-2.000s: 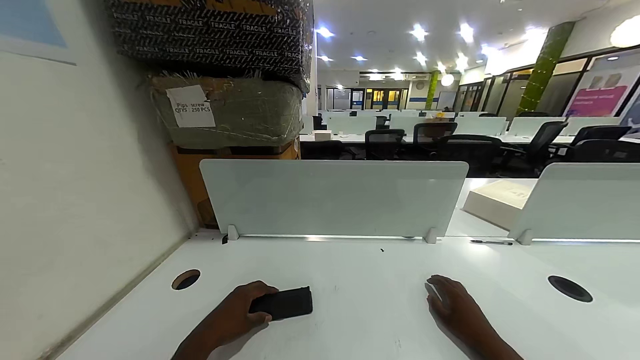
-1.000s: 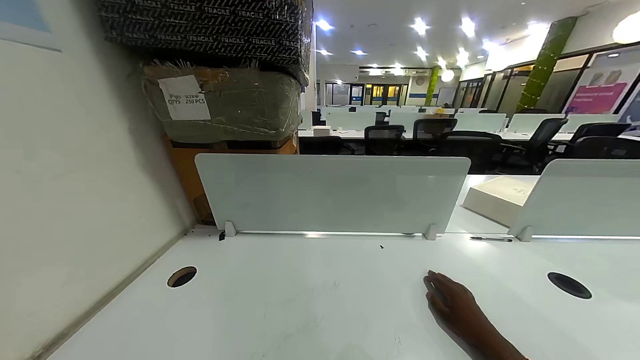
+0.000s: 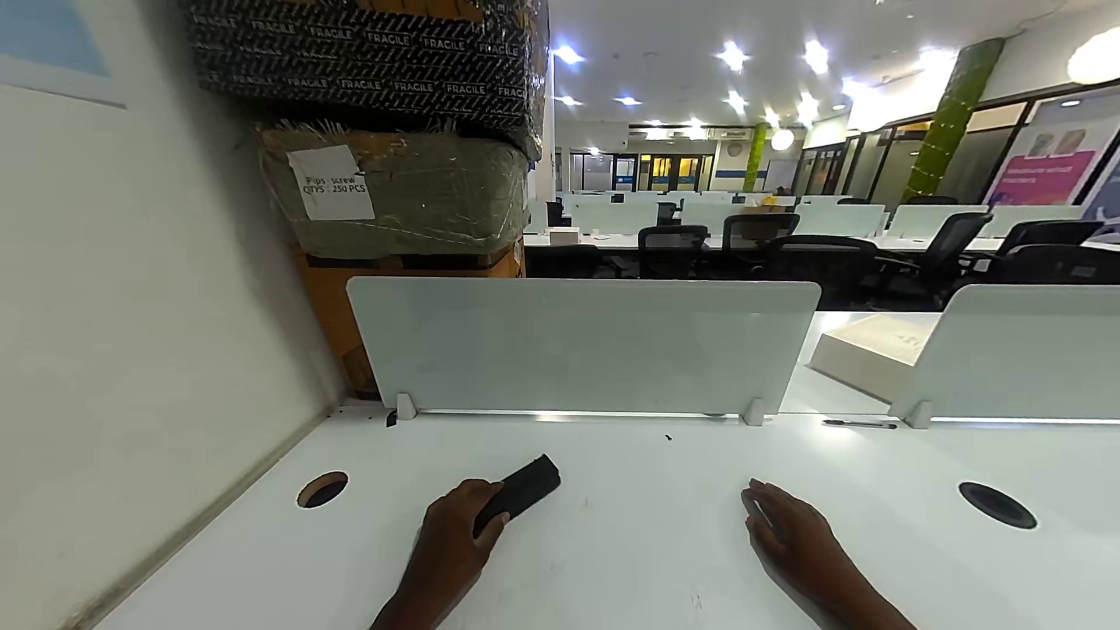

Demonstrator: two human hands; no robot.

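My left hand (image 3: 459, 534), left of centre over the white desk, grips a dark, flat, block-like object (image 3: 522, 492); its exact kind cannot be told. The object slants up to the right from between thumb and fingers. My right hand (image 3: 787, 534) rests at the right of centre, its fingers curled around a small greyish item (image 3: 763, 514) that is mostly hidden under the hand. Between the two hands lies bare white desktop (image 3: 630, 534) with faint smudges. A tiny black bit (image 3: 668, 437) lies farther back on the desk.
A frosted divider panel (image 3: 582, 346) stands along the desk's back edge. Two cable holes, one open (image 3: 322, 489) and one dark (image 3: 997, 505), flank the hands. A pen (image 3: 859, 424) and a white box (image 3: 875, 354) are at the right. Wrapped parcels (image 3: 411, 192) are stacked beside the left wall.
My left hand, out of view one second ago, is back over the desk with the dark object. That object is tilted more steeply than two seconds ago. My right hand has stayed in about the same place.
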